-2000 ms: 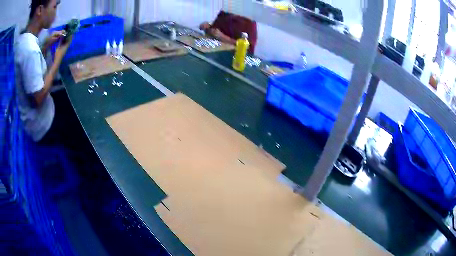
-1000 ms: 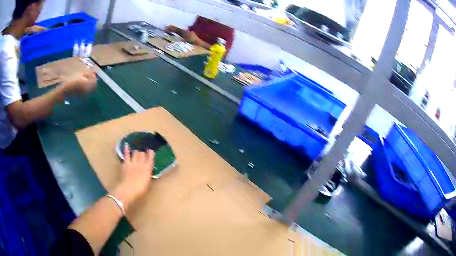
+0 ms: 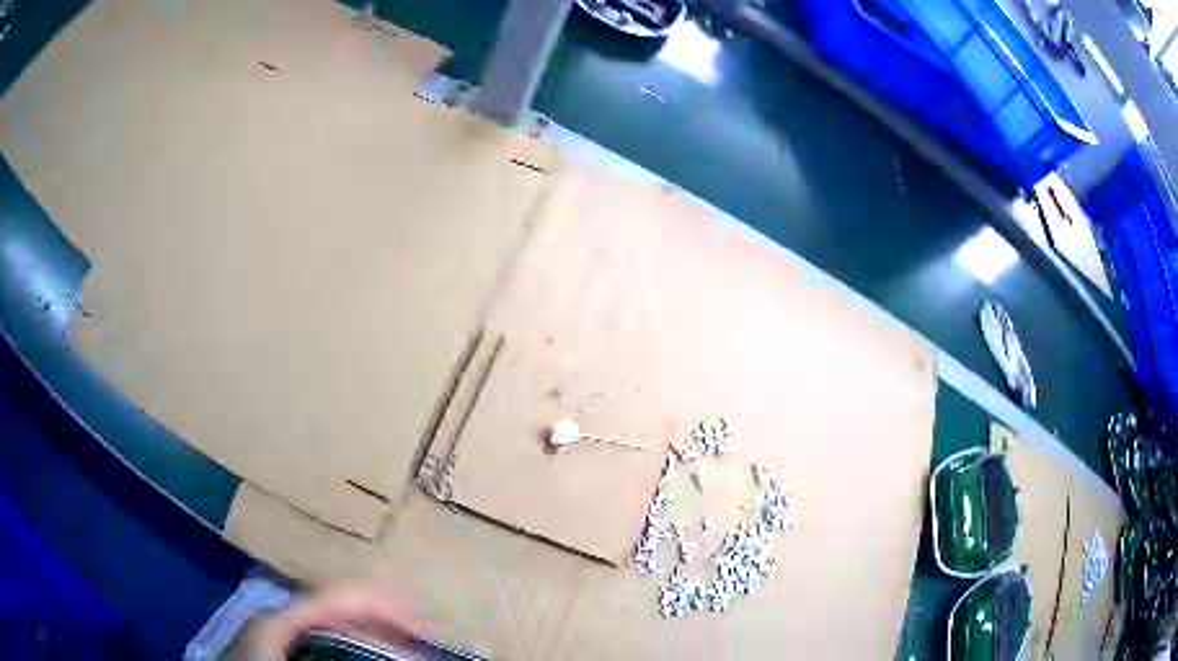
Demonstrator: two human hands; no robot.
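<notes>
A blurred hand, by its place my left hand (image 3: 342, 610), is cut off by the bottom edge at lower left. Its fingers curve over a dark green housing (image 3: 346, 651), of which only a strip with a pale rim shows. My right hand is not in view. A square cardboard pad (image 3: 588, 497) lies on the larger cardboard mat (image 3: 278, 284). A white lump (image 3: 563, 433) with a thin pale stick (image 3: 618, 443) lies on the pad. Small silvery fittings (image 3: 739, 559) form a loose ring to the right of the pad.
Two green housings (image 3: 975, 514) stand at the mat's right edge, with more dark housings (image 3: 1143, 517) at the far right. A grey metal post (image 3: 521, 58) rises at the top. Blue crates (image 3: 950, 84) stand beyond the bench. A pale elongated item (image 3: 1006, 351) lies on the green surface.
The view has swung right and down. The housing seen under my left hand on the mat is gone from there; a hand with a housing now shows at the bottom edge.
</notes>
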